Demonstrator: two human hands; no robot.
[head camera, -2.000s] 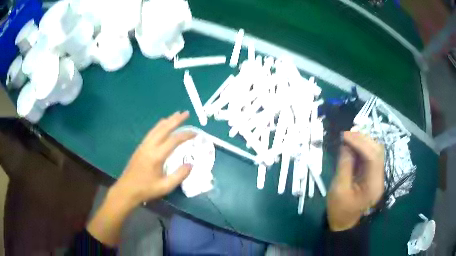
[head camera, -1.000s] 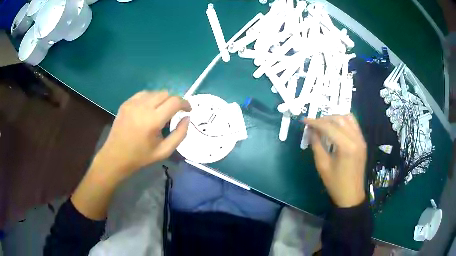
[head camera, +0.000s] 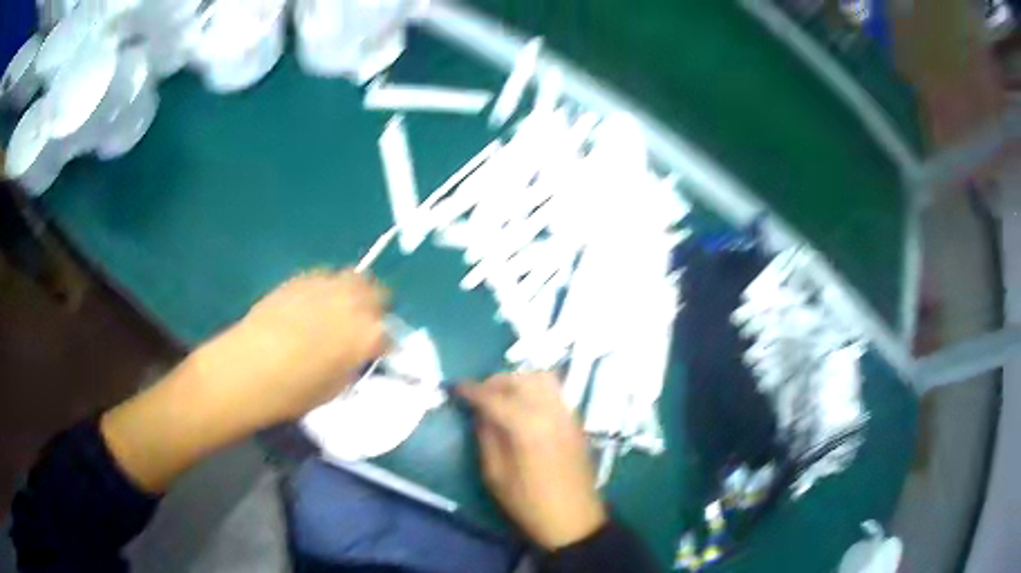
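A white round housing lies at the bench's near edge, blurred, with a white part projecting at its upper right. My left hand is bent over its upper left side; its fingertips are blurred, and whether they grip is unclear. My right hand is just right of the housing, thumb and finger pinched on a small dark cord tip close to the housing's edge. White flat sticks lie in a large heap beyond my right hand. A black cord bundle lies right of the heap.
White housings are piled at the far left. White pieces with thin dark wires lie right of the bundle. Another white unit is at the lower right. A pale rail separates the bench from the green strip beyond.
My right hand has moved left from the stick heap to the housing, bringing the dark cord's tip close. My left hand has shifted over the housing's upper side. The camera view has also shifted.
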